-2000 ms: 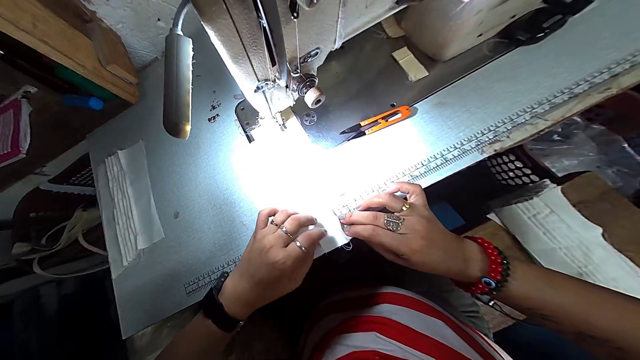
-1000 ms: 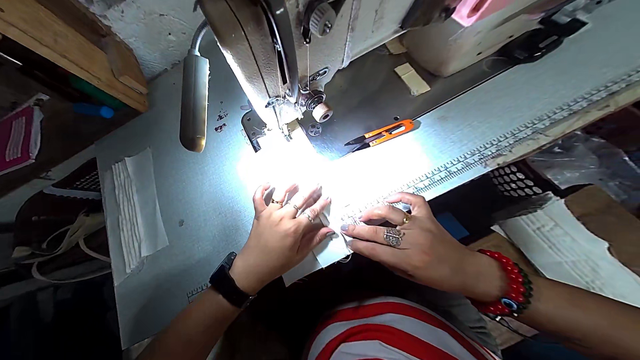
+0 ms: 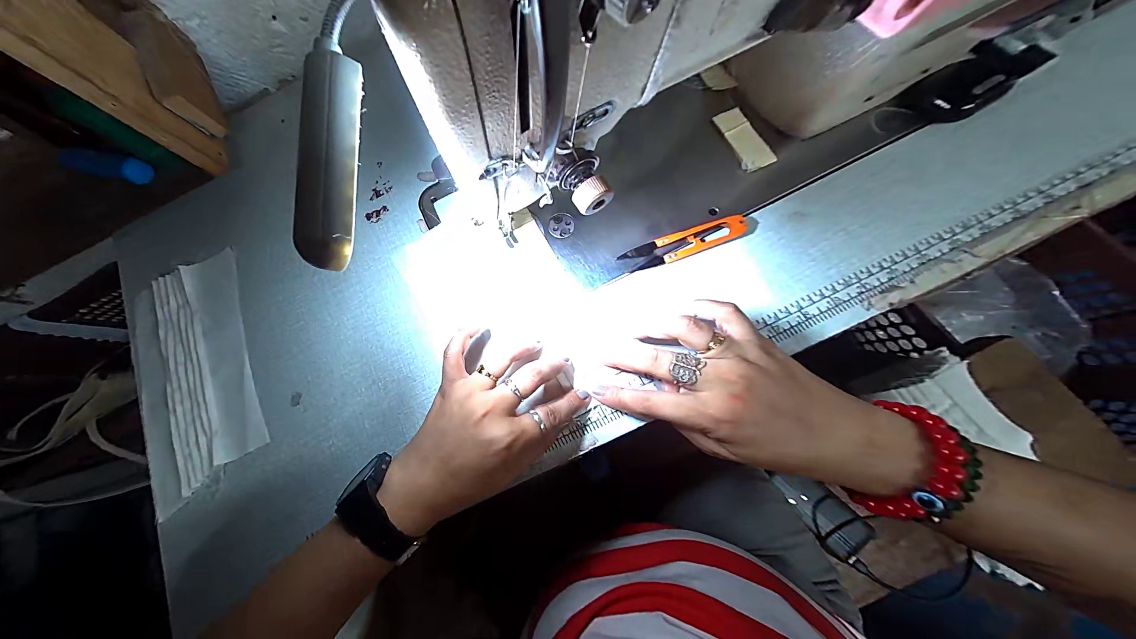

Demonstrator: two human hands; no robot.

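Observation:
Under the needle area of a sewing machine lies white fabric, washed out by bright light so that its edges are hard to make out. My left hand, with rings and a black wristwatch, rests its fingertips on the fabric near the table's front edge. Beside it, my right hand, with two rings and a red beaded bracelet, lies with fingers spread over the light-flooded fabric. Thumbs of both hands are close together. Orange thread snips lie behind my right hand.
A stack of pleated white fabric pieces lies at the table's left. The machine lamp hangs over the left side. A printed ruler tape runs along the front edge. A beige block sits by the machine's base.
The white fabric seen between and below my hands a second ago no longer extends over the front edge there. My hands remain near the front edge, thumbs close together.

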